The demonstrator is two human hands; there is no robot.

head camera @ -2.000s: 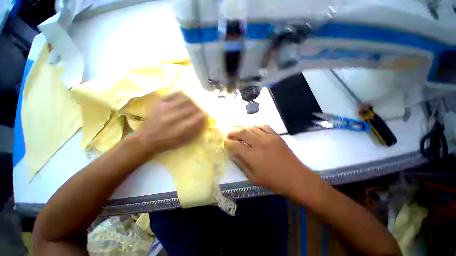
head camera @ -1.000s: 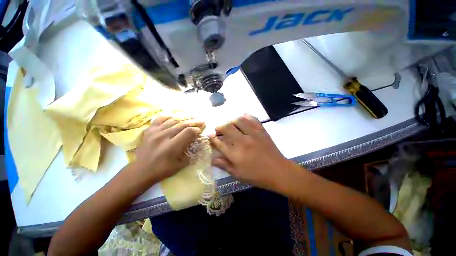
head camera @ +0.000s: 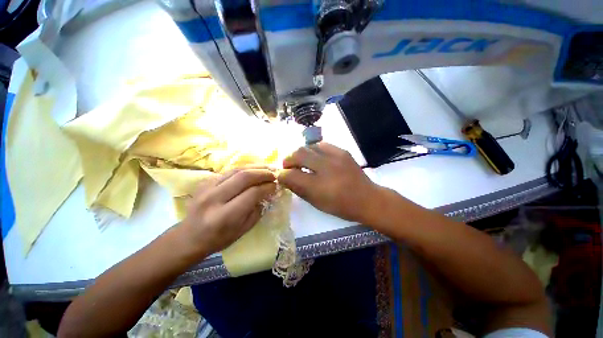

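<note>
Pale yellow fabric [head camera: 149, 135] lies bunched left of the needle area, with one part hanging down over the table's front edge. Beige lace trim [head camera: 285, 247] runs down from my fingertips and dangles off the edge. My left hand [head camera: 228, 208] grips the fabric and lace just in front of the needle area. My right hand [head camera: 330, 181] pinches the same work, its fingertips touching or nearly touching those of my left hand. The sewing machine [head camera: 423, 43] stands over the work. Its presser foot area is washed out by bright light.
Right of the needle lie a flat black rectangle [head camera: 375, 122], blue-handled snips [head camera: 446, 146], a yellow-and-black screwdriver [head camera: 489, 148], a thin bent rod [head camera: 519, 130] and black scissors [head camera: 564, 162]. White-grey strips [head camera: 56, 76] lie upper left. The ruler-marked table edge [head camera: 344, 239] runs in front.
My hands have come together at the work; my left hand has moved from on top of the fabric to its edge. The lace is more exposed. The camera view has shifted.
</note>
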